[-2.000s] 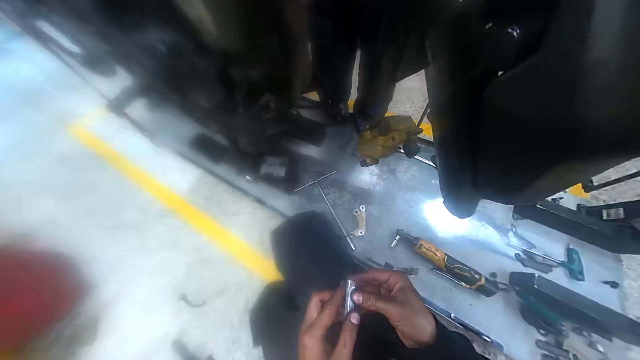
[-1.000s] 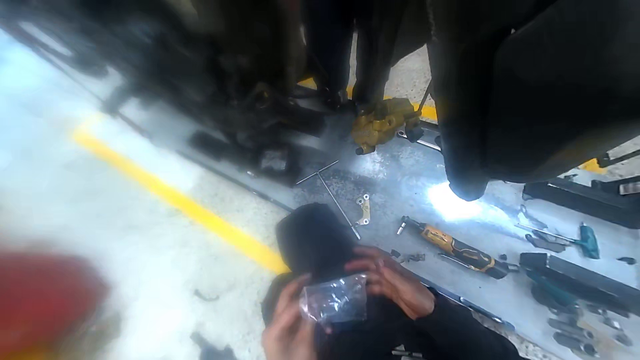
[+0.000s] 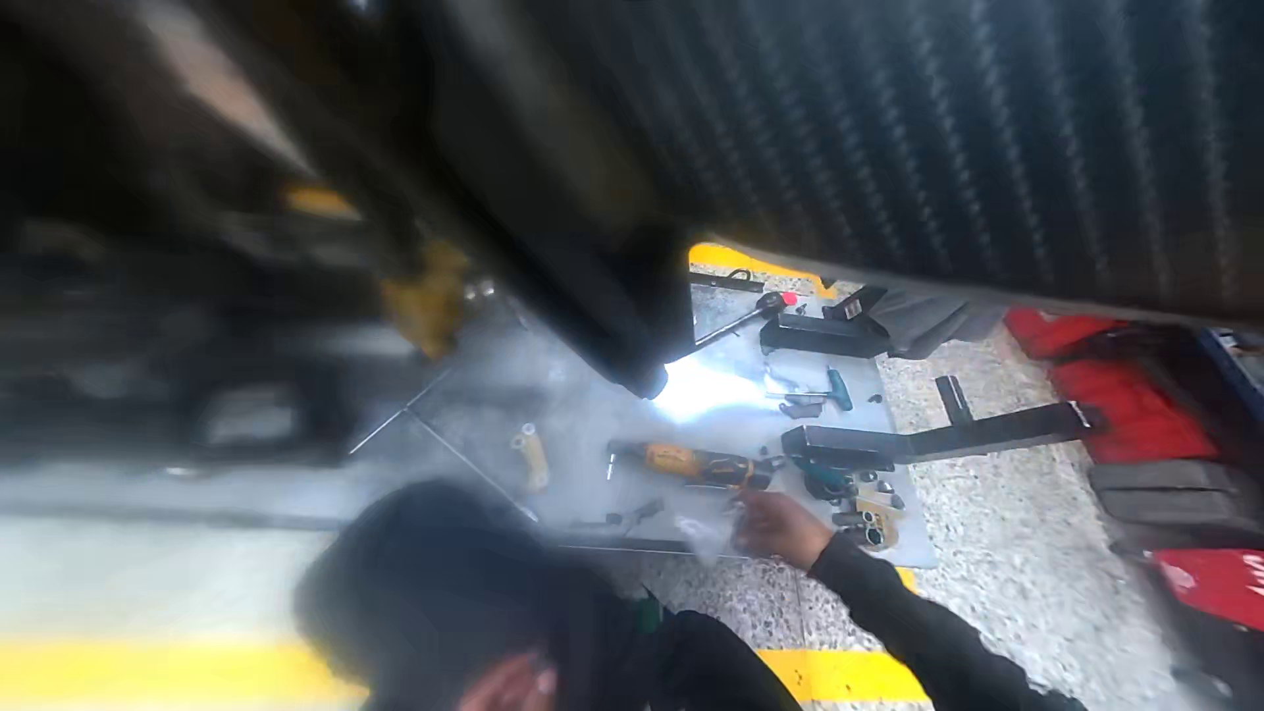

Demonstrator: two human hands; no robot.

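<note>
My right hand (image 3: 780, 528) reaches in from the lower right in a dark sleeve, its fingers closed on a clear plastic bag (image 3: 703, 533) at the near edge of the grey work surface. Just above it lies a yellow and black cordless ratchet (image 3: 691, 464). A blurred patch of skin at the bottom edge appears to be my left hand (image 3: 509, 683); its fingers and anything in them cannot be made out. A small metal bracket (image 3: 533, 456) and a sliding T-handle wrench (image 3: 459, 452) lie further left. Sockets (image 3: 874, 518) sit to the right of my right hand.
A dark ribbed panel (image 3: 918, 128) hangs low overhead, with a dark part beside a bright light (image 3: 706, 388). Black metal bars (image 3: 987, 434), a green T-handle tool (image 3: 839, 389) and a long-handled ratchet (image 3: 736, 326) lie right of centre. Red and grey bags (image 3: 1136, 410) are at the far right.
My hands, earlier together at the clear bag, are now apart; the right one has moved with the bag toward the cordless ratchet. The view has shifted strongly, and the ribbed panel now shows.
</note>
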